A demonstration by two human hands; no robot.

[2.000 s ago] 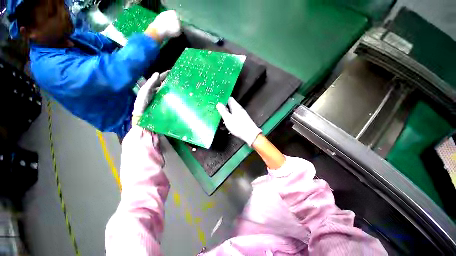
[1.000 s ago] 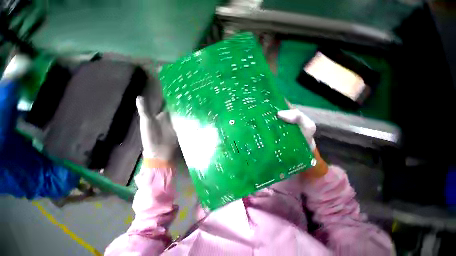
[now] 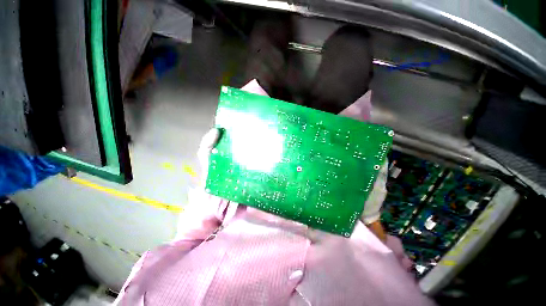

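A green circuit board [image 3: 317,167] is held in the air in front of my body, solder side towards the camera, with a strong white glare on its left part. My left hand [image 3: 208,152], in a white glove, grips its left edge; most of the hand is hidden behind the board. My right hand [image 3: 375,194], also gloved in white, grips its right edge, with the fingers mostly hidden behind it.
A pale-framed tray [image 3: 479,233] with rows of boards lies low at right. A silver metal rail [image 3: 419,21] curves across the top. A green-edged bench [image 3: 103,89] with dark slabs stands at left. A coworker's blue sleeve [image 3: 27,170] shows at the left edge.
My view has swung right and down from the coworker's bench. The board has turned from upright to lying wider across, close to my body. The tray of boards has come into view.
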